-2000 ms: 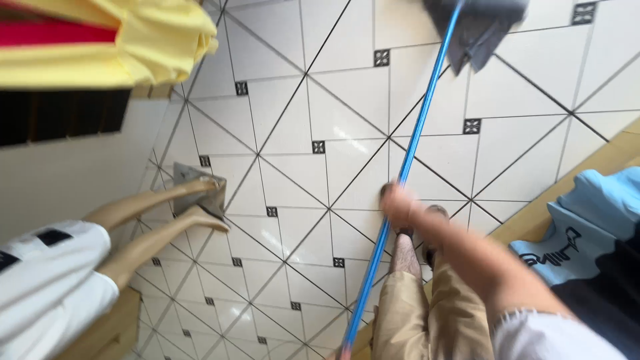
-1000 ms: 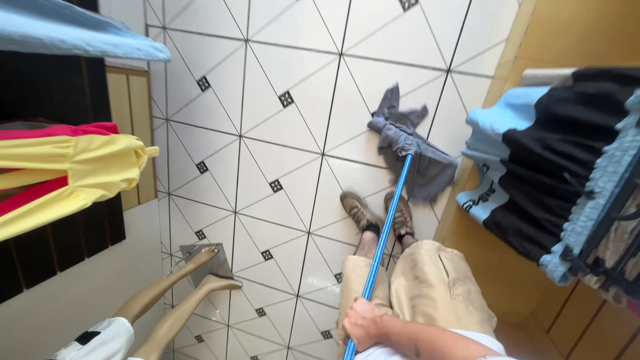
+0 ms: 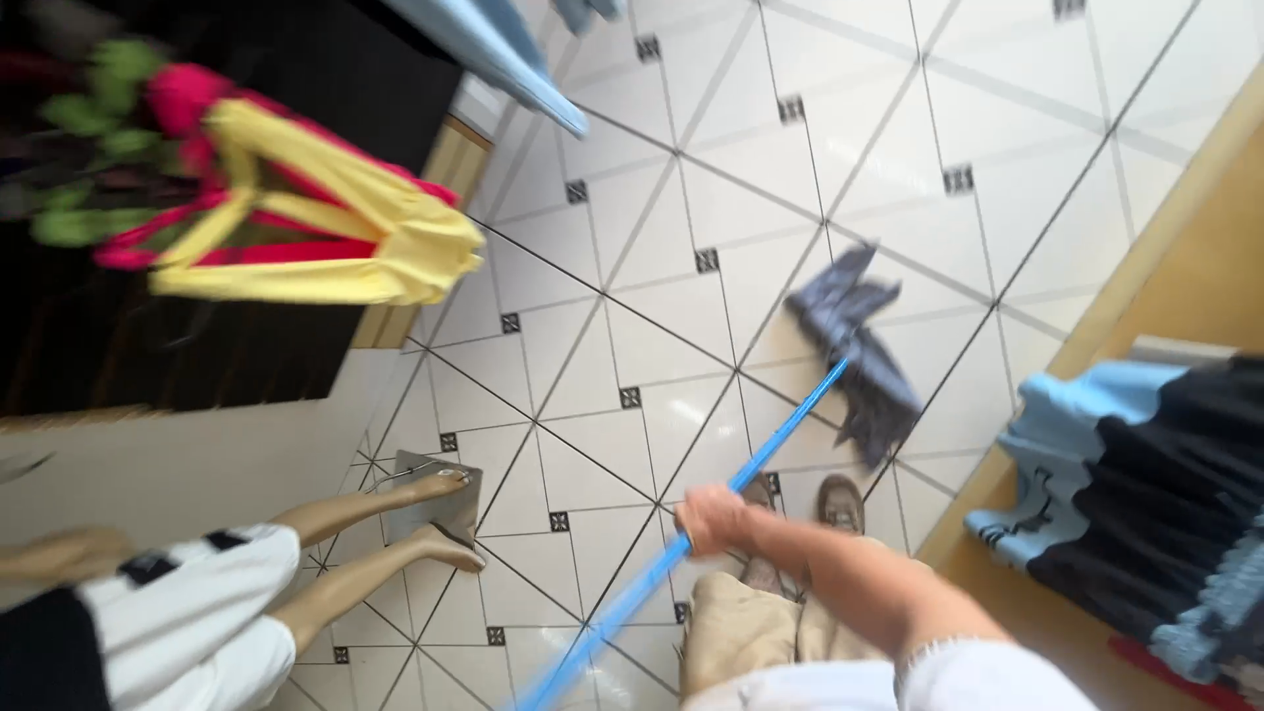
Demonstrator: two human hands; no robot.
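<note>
My right hand (image 3: 713, 520) is closed around the blue pole (image 3: 790, 427) of a mop, roughly midway along what shows of it. The pole slants from the lower left up to the right, its lower part blurred, and runs out of the bottom edge. At its far end a grey cloth mop head (image 3: 869, 370) lies spread on the white tiled floor (image 3: 681, 326), just beyond my brown shoes (image 3: 840, 506). My left hand is out of view.
At left, mannequin legs (image 3: 365, 583) in white shorts stand on a metal base plate (image 3: 434, 499). Yellow and pink garments (image 3: 425, 247) hang above them. Blue and black clothes (image 3: 1096, 464) hang at right by a tan wooden panel (image 3: 1205, 257). Light blue fabric (image 3: 494, 59) hangs at top.
The mop head lay right at the shoes a second ago and is now farther from them. The pole slants more than before. My right hand stays on it. The view has turned and shifted.
</note>
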